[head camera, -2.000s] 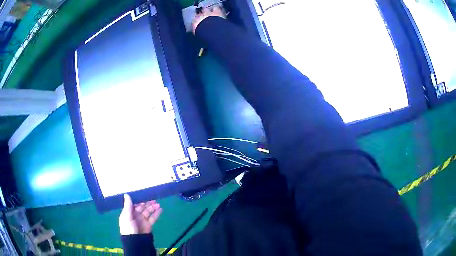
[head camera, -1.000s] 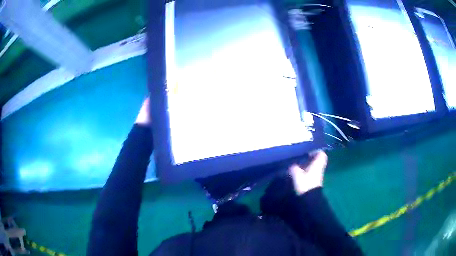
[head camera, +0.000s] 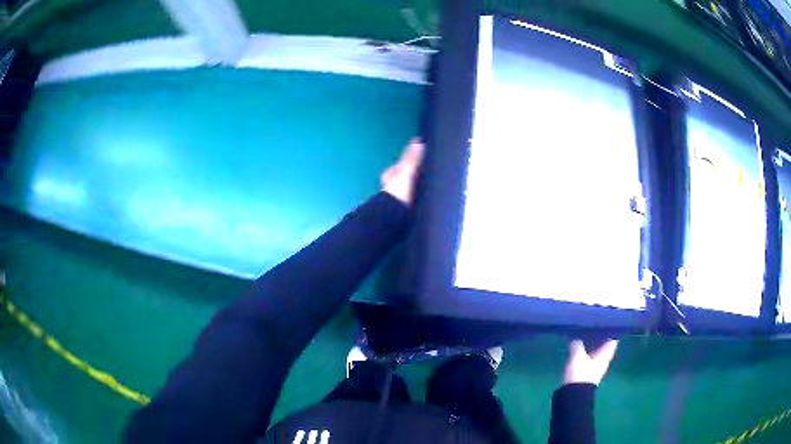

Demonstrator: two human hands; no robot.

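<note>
A glaring white display panel [head camera: 551, 173] lies in a thick black foam tray [head camera: 439, 186] right of centre. My left hand [head camera: 405, 173] is against the tray's left side, its fingers partly hidden by the tray. My right hand [head camera: 591, 361] is at the tray's near edge, thumb apart, fingertips hidden under or behind the edge. Thin pale wires [head camera: 670, 305] hang at the panel's near right corner. Whether the tray is lifted or resting on the bench cannot be told.
A second panel [head camera: 724, 212] in a dark tray is close on the right, with part of another beyond it. The blue-green bench [head camera: 208, 165] extends left, with a pale rail [head camera: 303, 54] behind. Yellow-black floor tape [head camera: 78, 357] shows at lower left.
The view has swung left. The held tray now sits close beside the second panel's tray, with the earlier gap narrowed. My left hand stays on its left side and my right at its near edge.
</note>
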